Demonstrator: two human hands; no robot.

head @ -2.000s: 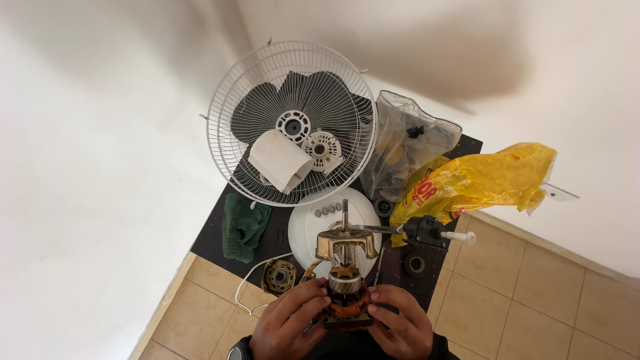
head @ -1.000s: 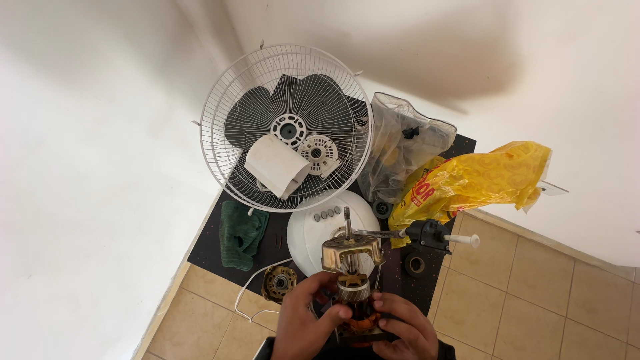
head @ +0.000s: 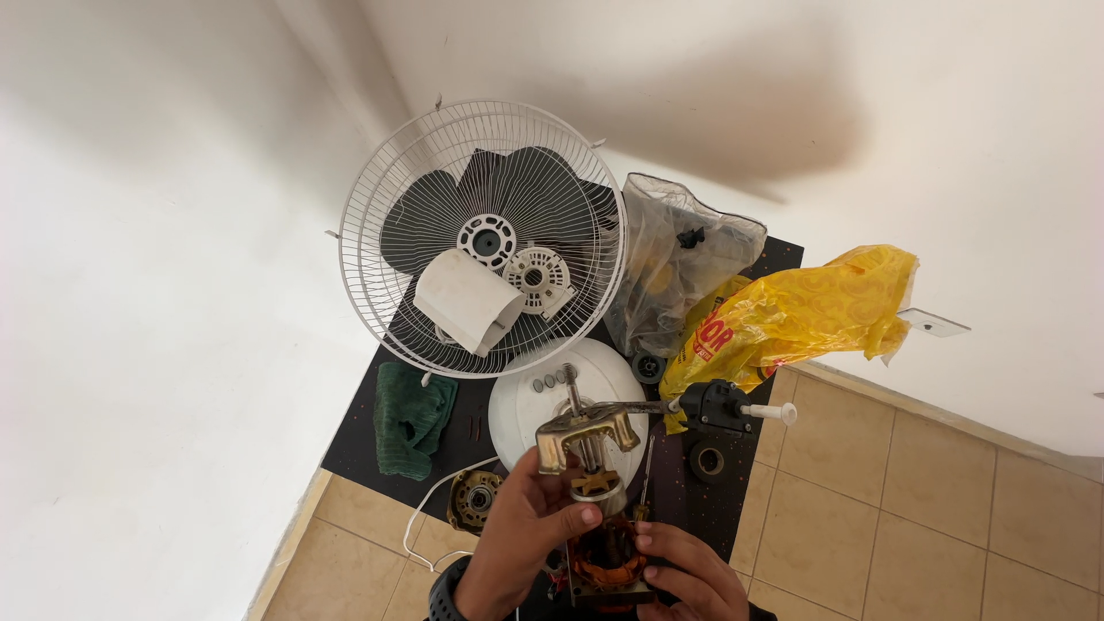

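Note:
My left hand (head: 535,526) grips the metal rotor (head: 599,496) of a fan motor, thumb across its front. Above it, a brassy metal end bracket (head: 586,429) sits on the rotor's shaft, which points up, and an arm joins it to a black gearbox (head: 716,407) with a white knob. Below the rotor, the stator with copper windings (head: 608,556) is held by my right hand (head: 690,569), its fingers along the right side. The rotor's lower end is hidden at the stator. A second brassy motor cover (head: 474,500) lies left of my left hand.
A white fan grille (head: 349,285) holds the dark blades, a white motor housing (head: 470,297) and a round vented cover (head: 542,280). Around the white fan base (head: 517,414) are a green cloth (head: 414,418), a tape roll (head: 709,462), a screwdriver (head: 648,474), a clear bag (head: 655,259) and a yellow bag (head: 802,302).
My left hand has moved up from the stator's side onto the rotor. The rotor and bracket stand higher above the stator than before.

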